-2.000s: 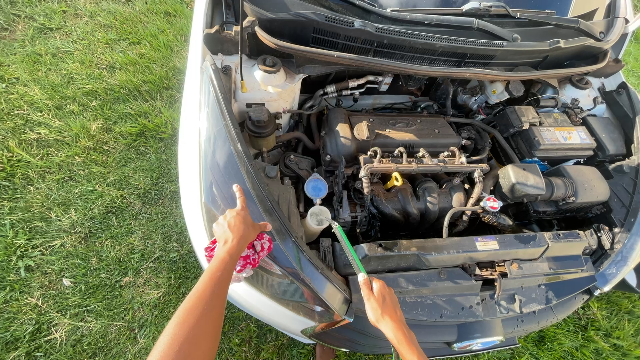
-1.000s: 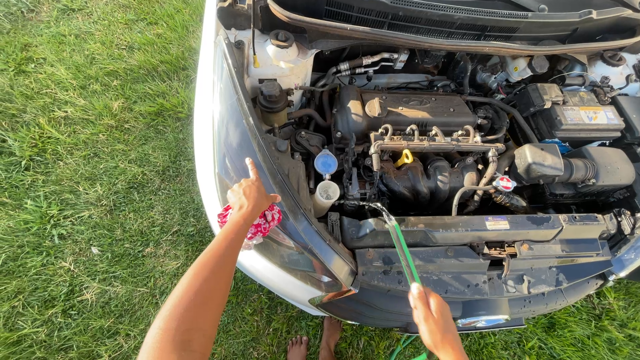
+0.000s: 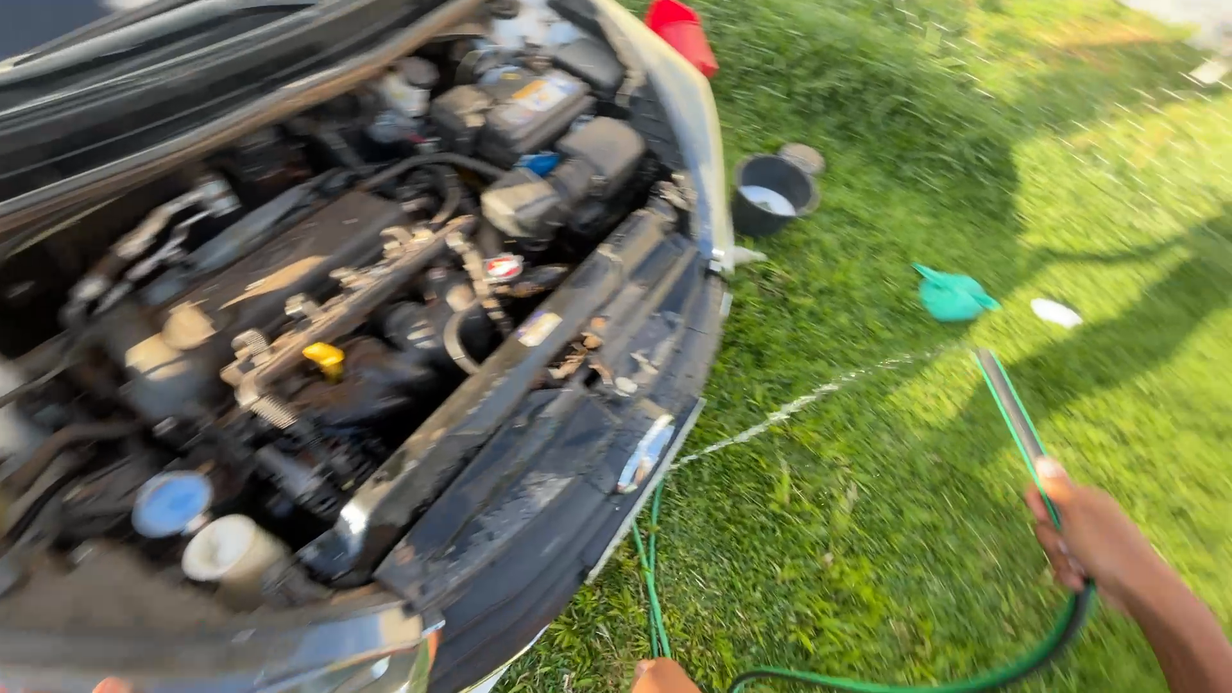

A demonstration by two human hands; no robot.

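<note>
My right hand (image 3: 1088, 529) is closed around a green and dark garden hose (image 3: 1011, 404), near its open end, over the grass. A stream of water (image 3: 799, 404) runs left from the hose end to the car's front edge. Of my left hand (image 3: 111, 685), only what looks like a fingertip shows at the bottom left edge, by the headlamp; what it holds is hidden. The open washer reservoir neck (image 3: 231, 553) stands at the lower left of the engine bay, beside its raised blue cap (image 3: 173, 503).
The engine bay holds a battery (image 3: 534, 111), a yellow dipstick handle (image 3: 324, 358) and the front crossmember (image 3: 481, 395). On the grass are a black bucket (image 3: 770, 197), a red container (image 3: 681, 37), a teal bag or cloth (image 3: 953, 294) and a white object (image 3: 1056, 313).
My right hand has taken the hose away from the engine bay, out over the grass at the right. The view has swung right. The red patterned cloth beside my left hand is out of sight.
</note>
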